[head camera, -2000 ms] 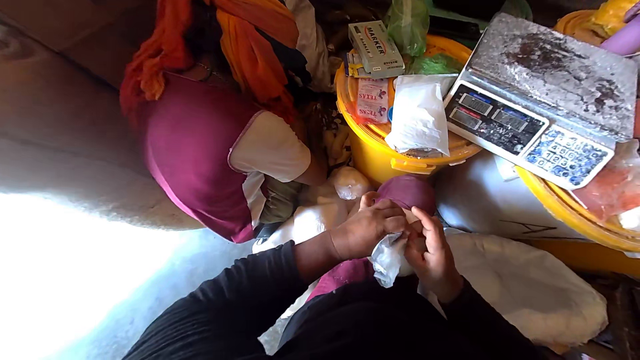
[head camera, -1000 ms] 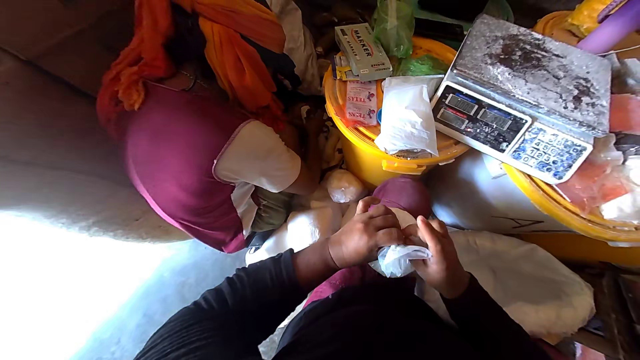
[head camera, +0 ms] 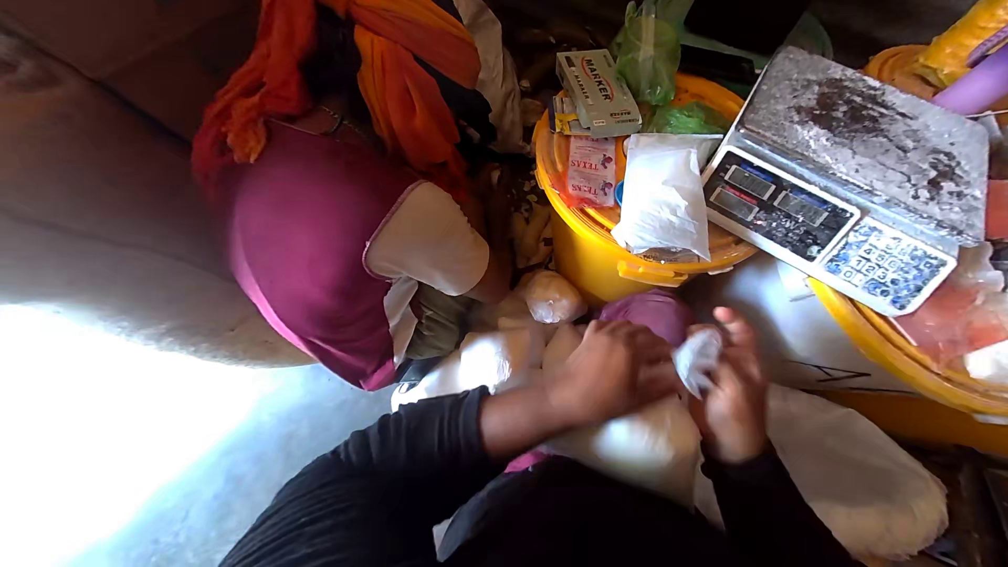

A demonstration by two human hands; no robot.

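A bunched piece of thin white plastic (head camera: pixel 698 361) is pinched between the thumb and fingers of my right hand (head camera: pixel 732 386). My left hand (head camera: pixel 610 374) is just left of it, blurred, fingers stretched toward the right hand; whether it grips anything is unclear. Filled pale plastic bags (head camera: pixel 650 441) lie below and beside my hands, and a small round clear bag (head camera: pixel 553 297) sits beyond the left one. A maroon rounded thing (head camera: pixel 647 313) shows just behind my hands.
A person in maroon (head camera: pixel 315 244) bends close at left. Ahead, a yellow-lidded bucket (head camera: pixel 591 240) bears a marker box (head camera: pixel 598 93), a white packet (head camera: pixel 669 195) and green plastic. A digital scale (head camera: pixel 866 142) rests at right above another yellow rim (head camera: pixel 850 323). A large pale sack (head camera: pixel 850 472) lies at lower right.
The white plastic, earlier low between both hands, is now raised in my right hand. My hands have come slightly apart, and the pale bags beneath show more.
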